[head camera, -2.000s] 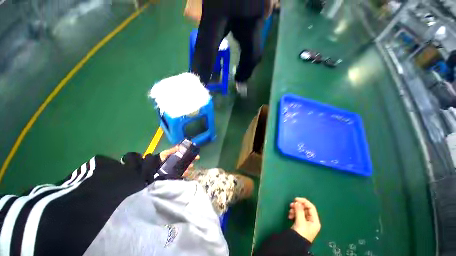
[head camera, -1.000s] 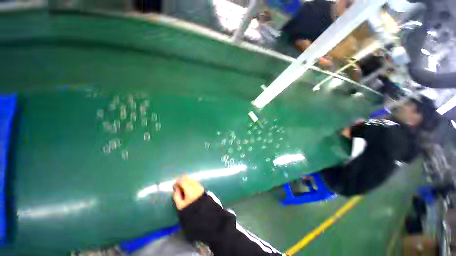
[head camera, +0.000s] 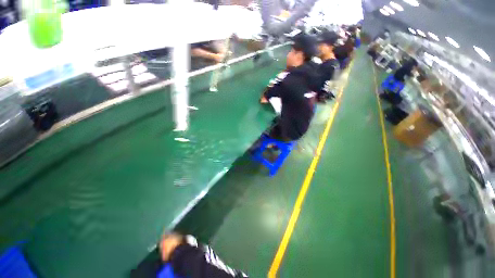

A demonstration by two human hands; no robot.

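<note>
My right hand (head camera: 171,244) is small and blurred at the bottom, near the front edge of the green bench (head camera: 116,174). Its dark sleeve with white stripes runs down to the right. I cannot tell whether the fingers hold anything. My left hand is not in view. Small clear rings (head camera: 187,163) lie loose on the bench ahead, smeared by motion. A blue tray (head camera: 19,263) is cut off at the bottom left corner.
A person in dark clothes (head camera: 297,100) sits at the bench on a blue stool (head camera: 273,155), with others beyond. A white post (head camera: 181,87) stands over the bench. Yellow lines (head camera: 312,168) mark the aisle floor. A brown carton (head camera: 417,128) is at the right.
The view has swung from the phone and tray, across the bench, to along the bench and aisle. My left hand with the phone has left the picture. My right hand is lower in view.
</note>
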